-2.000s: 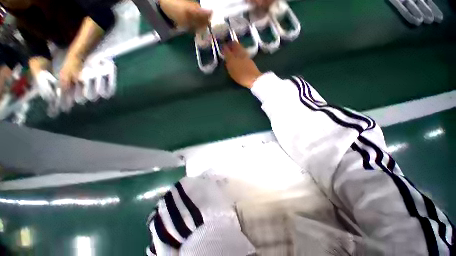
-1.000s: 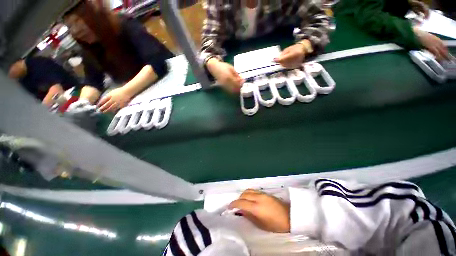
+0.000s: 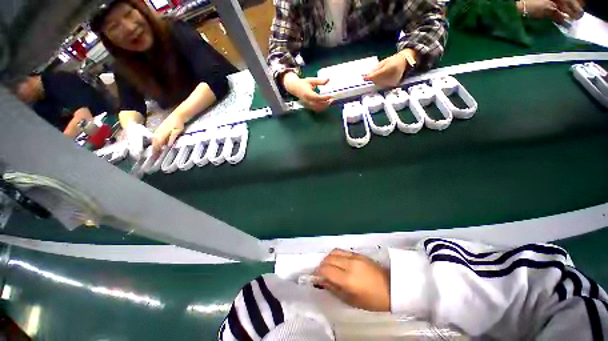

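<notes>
My right hand lies low at the centre, over a white sheet at the near belt edge, its fingers beside my left sleeve cuff; whether it pinches a small label cannot be told. My left hand is hidden; only the striped left sleeve shows. A row of several white loops stands on the green belt across from me. Another row of white loops is at the left.
A thick grey post crosses the left side. Opposite, a plaid-sleeved person holds a white pad. A dark-clothed person touches the left loops. A green-sleeved person sits at the upper right, near more loops.
My right hand came back from the loops to the near edge, then stayed about there. The loops in front now appear further right, and the plaid-sleeved person's hands are off them.
</notes>
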